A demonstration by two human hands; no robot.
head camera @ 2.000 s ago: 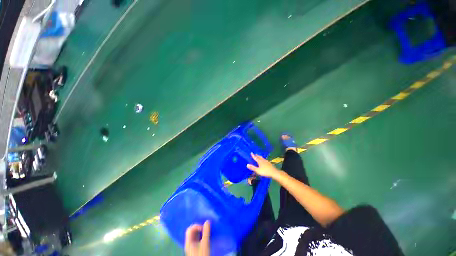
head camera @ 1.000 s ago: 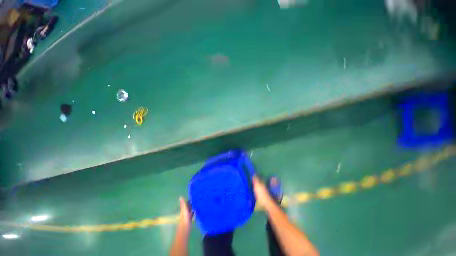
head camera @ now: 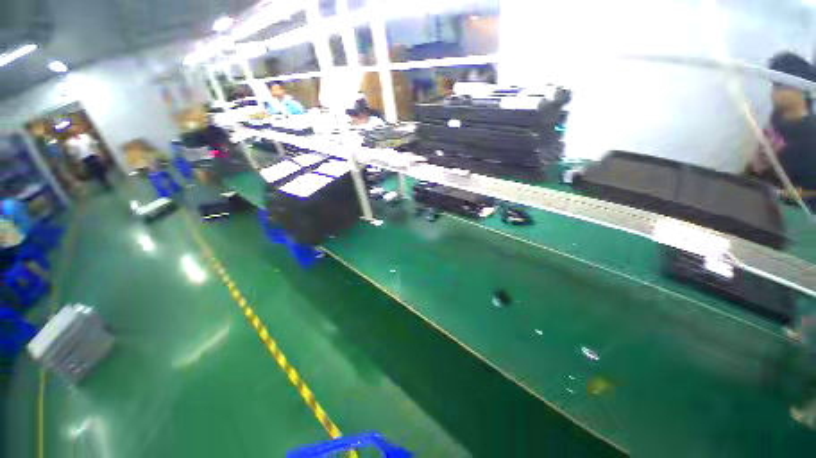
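Observation:
The top edge of a blue plastic stool (head camera: 351, 445) shows at the bottom edge of the picture, near the yellow-black floor tape. The rest of it is cut off. Neither my left hand nor my right hand is in the picture, so I cannot tell if they touch the stool. The long green-topped workbench (head camera: 465, 304) runs from the lower right to the far left, with a few small parts and a blurred yellow item (head camera: 599, 385) on it.
Stacked black trays (head camera: 488, 134) and a large black tray (head camera: 680, 188) stand along the bench. A black stack with white sheets (head camera: 313, 201) sits on blue by the aisle. A grey-white stack (head camera: 72, 342) is on the floor at left. People (head camera: 792, 134) are beyond the bench.
The view has swung up from the floor to the aisle and bench. The blue stool has dropped to the bottom edge, and both my hands have left the picture.

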